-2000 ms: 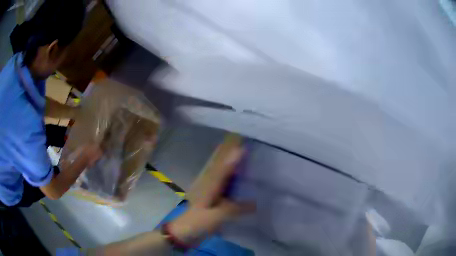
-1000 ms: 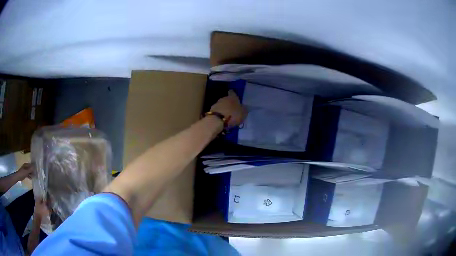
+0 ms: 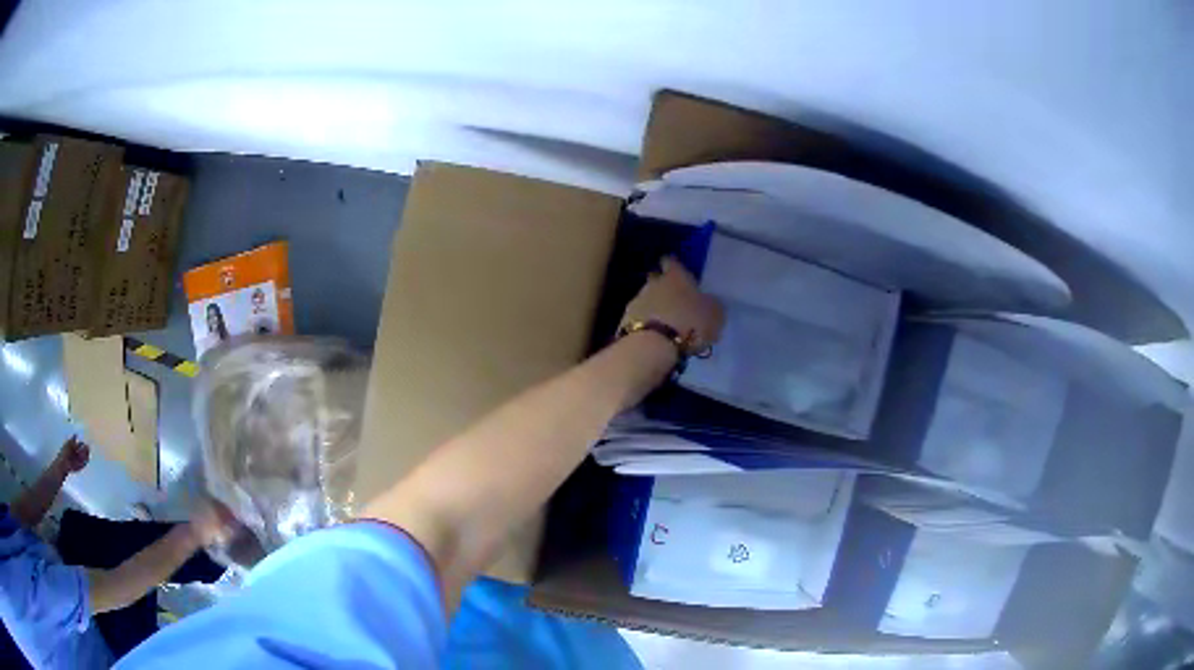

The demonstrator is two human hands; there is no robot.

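Note:
My left hand, bare with a bracelet, grips the left wall of an open gift box, blue outside and white inside. Its fingertips are partly hidden at the wall. The box sits in the upper left of a brown master carton. Several gift boxes stand in this carton, with long white lid flaps raised. Translucent whitish sheets or bags show inside, with small dark marks on the lower ones. My right hand is not in view.
A wide carton flap folds out left. A person's hand touches a clear poly bag around something brown. Stacked brown cartons and an orange-white sheet lie left. A white covered surface runs along the top.
My left hand came onto the gift box by one second ago and is still there. The view has shifted, so the carton appears farther right. The orange-white sheet now shows more fully.

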